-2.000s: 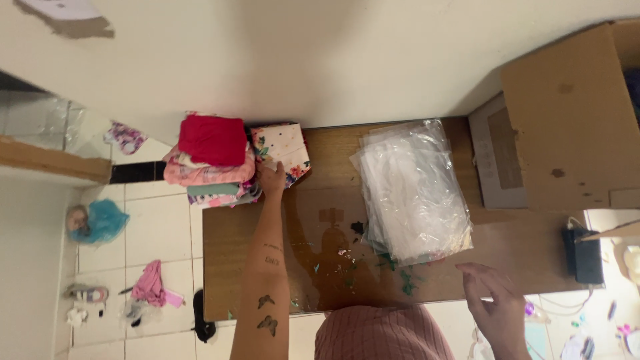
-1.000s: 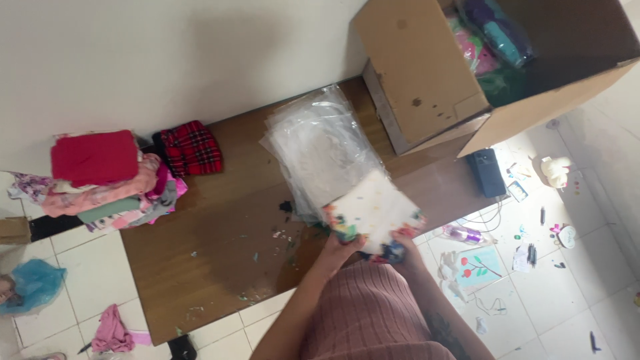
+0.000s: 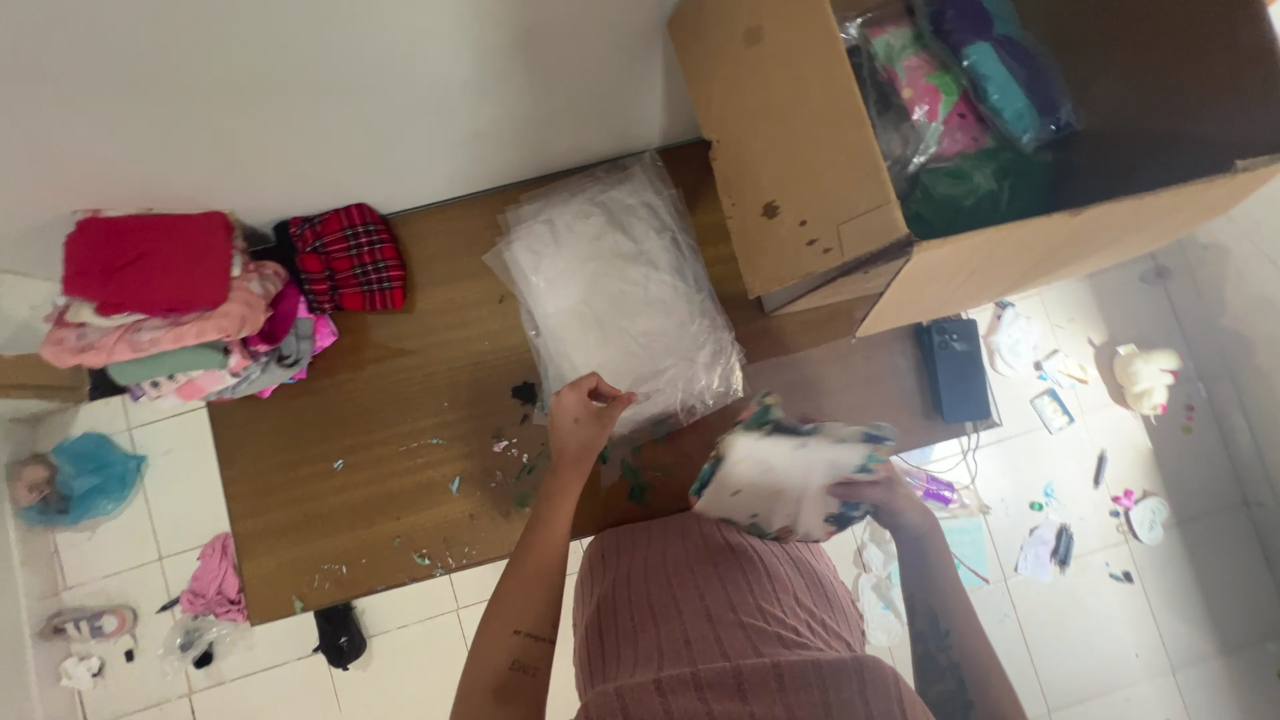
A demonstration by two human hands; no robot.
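Observation:
My right hand (image 3: 885, 497) grips the right side of a folded white cloth with a multicoloured patterned edge (image 3: 785, 480), held over the front edge of the wooden table and slightly blurred. Thumb and forefinger of my left hand (image 3: 590, 415) pinch the near edge of a plastic bag on the pile of clear plastic bags (image 3: 630, 290). To the left, a red plaid folded garment (image 3: 352, 258) lies beside a stack of folded clothes, with a red one (image 3: 150, 262) on top.
A large open cardboard box (image 3: 800, 150) holding plastic-wrapped bundles (image 3: 1000, 80) stands at the right. Near it, a dark phone (image 3: 957, 370) lies at the end of the wooden table (image 3: 400, 480). Toys, clothing and small items, including a blue bag (image 3: 95, 480), are scattered on the tiled floor.
The patterned cloth was beside the clothes stack, then in both my hands; now only my right hand holds it. My left hand has let go of it and moved to the plastic bags.

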